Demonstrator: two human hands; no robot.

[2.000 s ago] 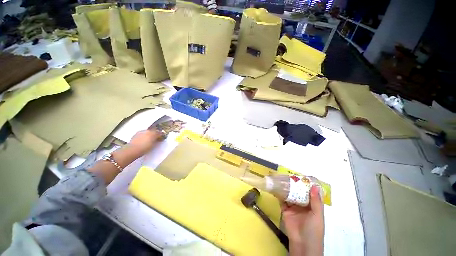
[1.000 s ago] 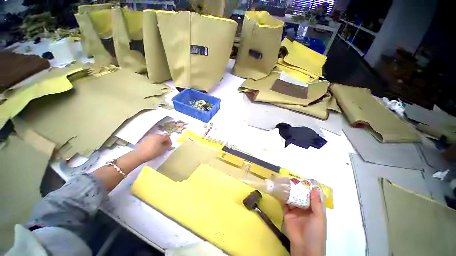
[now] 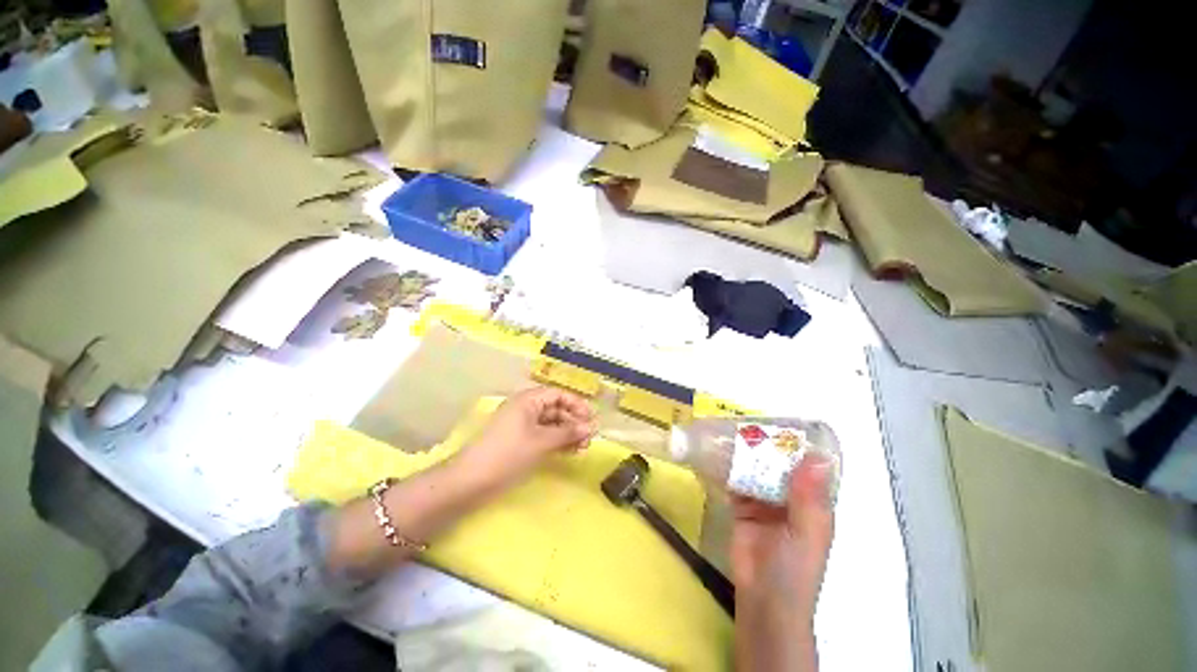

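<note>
My right hand holds a clear glue bottle with a white label and red marks, tilted nearly level, nozzle to the left. My left hand is closed at the fingertips beside the nozzle tip, pinching a small piece too small to make out. The folded bag panel, yellow with a khaki part, lies below both hands. The hammer rests on it. The yellow ruler with its black band lies along the panel's far edge. Small khaki tabs lie loose at left.
A blue parts bin holds small pieces. Upright khaki bag shells stand behind it. Cut khaki panels lie left. Black cloth, folded khaki pieces and grey board sheets lie beyond and right.
My left hand has moved right from the loose tabs to the bottle's nozzle. My right hand still holds the bottle. The view has shifted downward.
</note>
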